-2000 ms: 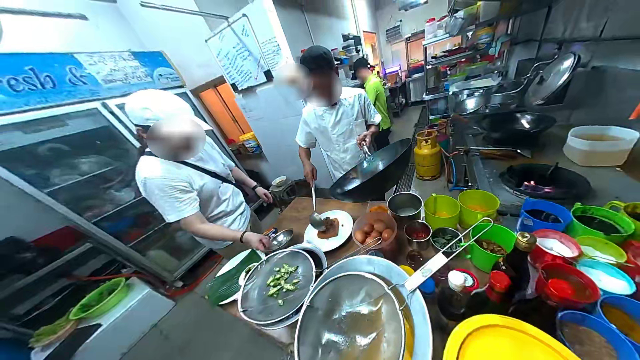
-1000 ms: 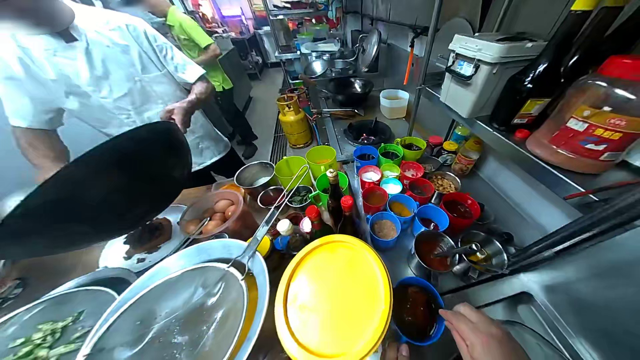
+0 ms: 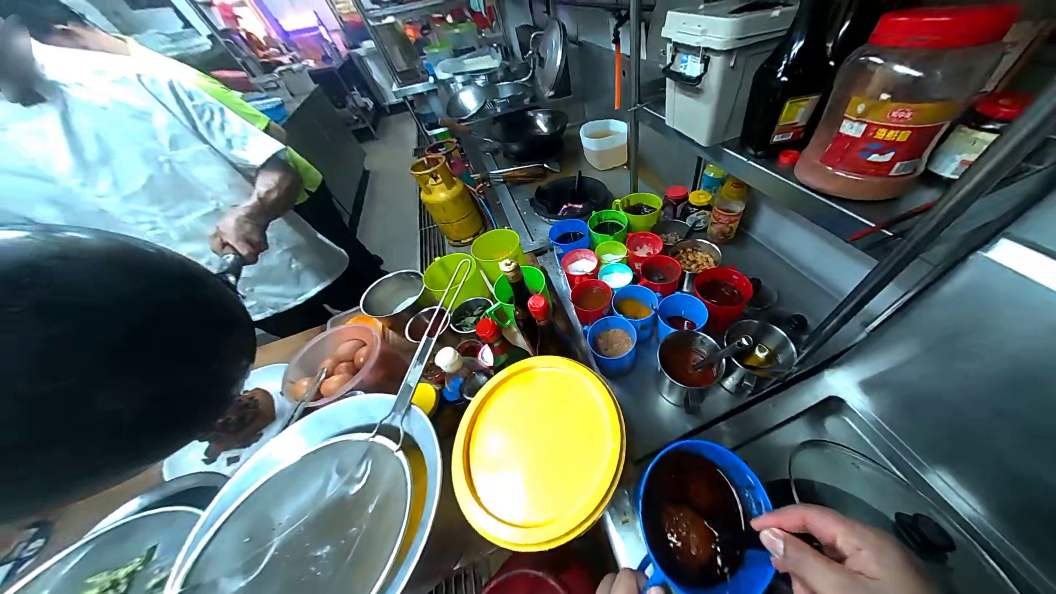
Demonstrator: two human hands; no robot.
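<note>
A blue plastic mug (image 3: 652, 520) with dark brown sauce and a brown lump in it stands low at the right of centre. My left hand (image 3: 627, 582) shows only its fingertips at the bottom edge, by the mug's handle; the rest is out of frame. On the mug's right side, my right hand (image 3: 833, 549) has thumb and forefinger pinched at the rim; whether they hold the rim or a utensil there is hidden. A round yellow lid (image 3: 540, 454) lies left of the mug. Beyond it, several coloured mugs (image 3: 612, 346) of sauces and seasonings stand grouped on the steel counter.
A mesh strainer (image 3: 305, 520) rests over a metal basin at lower left. A person in white holds a black wok (image 3: 115, 363) at left, beside a bowl of eggs (image 3: 338, 363). Sauce bottles (image 3: 528, 309) stand behind the lid. A steel shelf (image 3: 833, 198) with jars juts in at upper right.
The view has swung right since two seconds ago. My hands, not seen two seconds ago, are at the blue mug in the later frames. The other person's wok is now higher and tilted.
</note>
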